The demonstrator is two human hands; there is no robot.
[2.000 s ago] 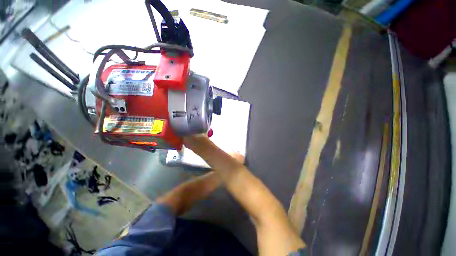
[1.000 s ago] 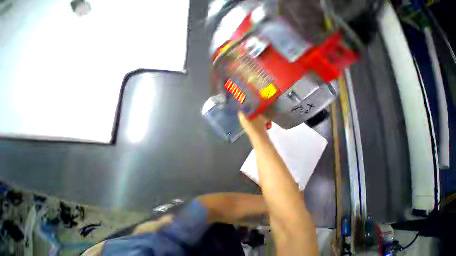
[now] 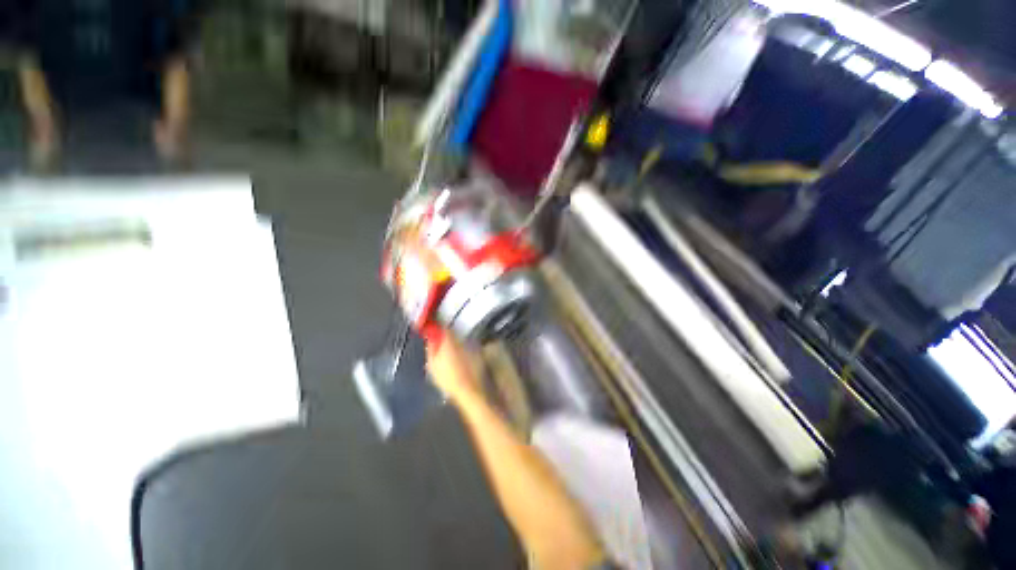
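The red and silver cloth cutting machine (image 3: 462,267) stands on the dark table in the middle of the view, blurred. Its flat base plate (image 3: 377,399) shows at its lower left, away from the lay. My right hand (image 3: 443,362) grips the machine low at the motor head, its fingers partly hidden and blurred. My left hand is not in view. A white-topped cut block (image 3: 596,473) lies to the right of my right forearm. The big white-topped lay (image 3: 145,367) is on the left, with a curved cut edge.
A tape-wrapped bar (image 3: 84,236) rests on the lay. The table's metal edge (image 3: 680,468) runs down the right. Beyond it are long white rolls (image 3: 702,334) and a dark red cloth (image 3: 529,123). A person (image 3: 100,89) stands at the far left end.
The view has swung up and right. The machine has moved from over the lay to the bare table beside it, with my right hand still on it. My left forearm has left the view.
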